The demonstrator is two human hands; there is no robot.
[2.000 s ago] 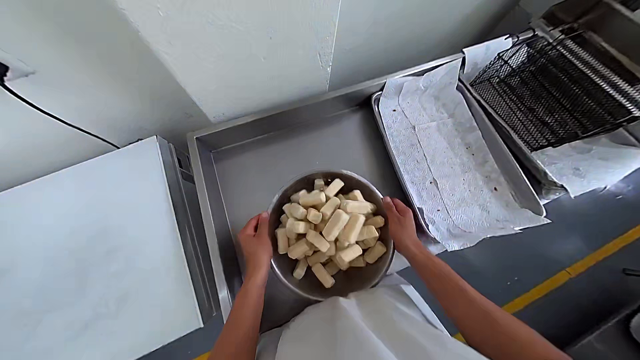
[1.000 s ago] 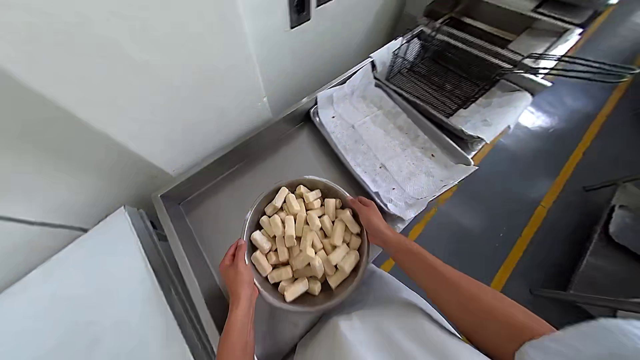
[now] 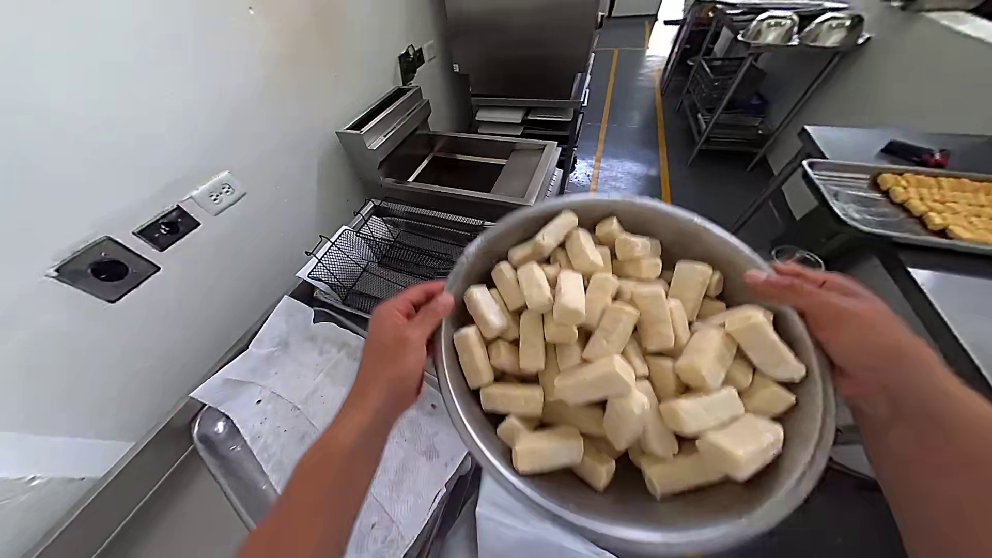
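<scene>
A round metal bowl is held up in front of me, filled with a heap of pale, floured, stick-shaped food pieces. On its left side my left hand grips the rim, thumb on top and fingers around the outside. My right hand holds the opposite rim the same way, slightly blurred. Below and left of the bowl lies a metal tray lined with white paper.
Wire fryer baskets sit beyond the paper, before a steel fryer. At right, a sheet pan of golden pieces rests on a table. Sockets line the left wall. A wheeled-looking metal rack stands farther back.
Both hands have raised the bowl from over the steel counter towards the camera. The view has swung up, showing the fryer and the sheet pan at right.
</scene>
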